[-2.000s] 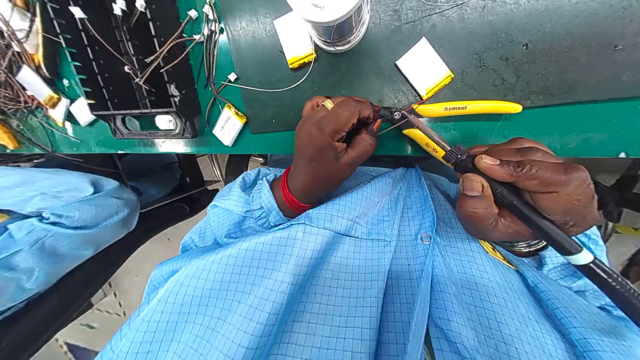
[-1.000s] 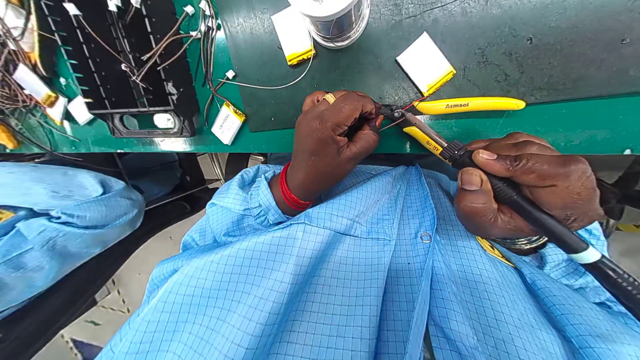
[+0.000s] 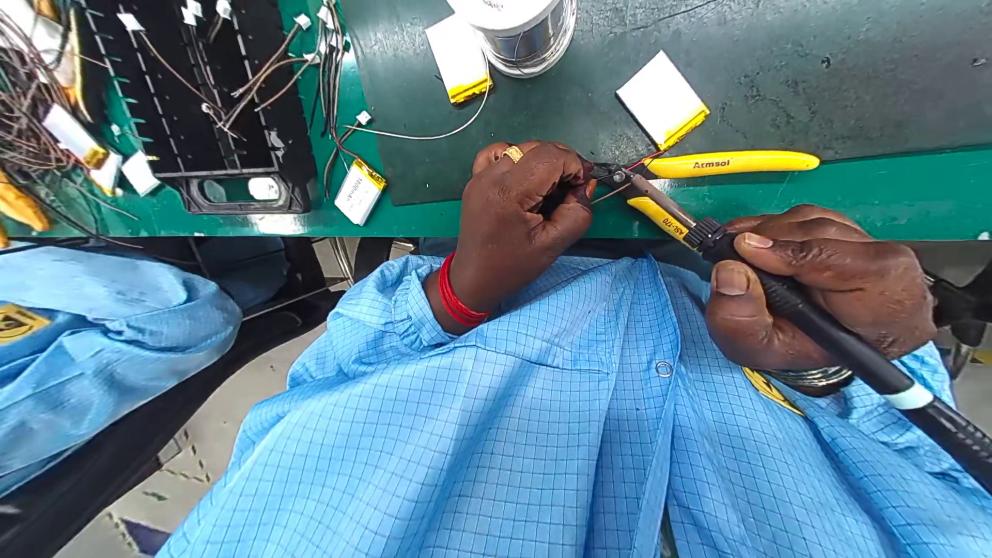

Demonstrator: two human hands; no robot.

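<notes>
My right hand [image 3: 829, 287] grips the black handle of a soldering iron [image 3: 837, 325], whose metal barrel points up and left toward my left hand [image 3: 527, 217]. The fingers of my left hand are pinched together around thin wires; their tips and the exact join are hidden. Yellow-handled Armsol pliers or cutters [image 3: 732, 163] lie beneath the iron, with their pivot beside my left fingertips. Red and dark wires [image 3: 647, 161] run from there toward a white battery pouch cell with a yellow edge [image 3: 663, 101]. The iron's tip is hard to make out.
A spool of solder wire [image 3: 523, 35] stands beside another pouch cell [image 3: 459, 58] on the dark mat. A smaller cell [image 3: 360, 192] lies at the table's front edge. Left are a black slotted rack [image 3: 232, 190] with connector wires and a wire heap [image 3: 31, 132]. A co-worker's blue sleeve [image 3: 116, 333] is at the left.
</notes>
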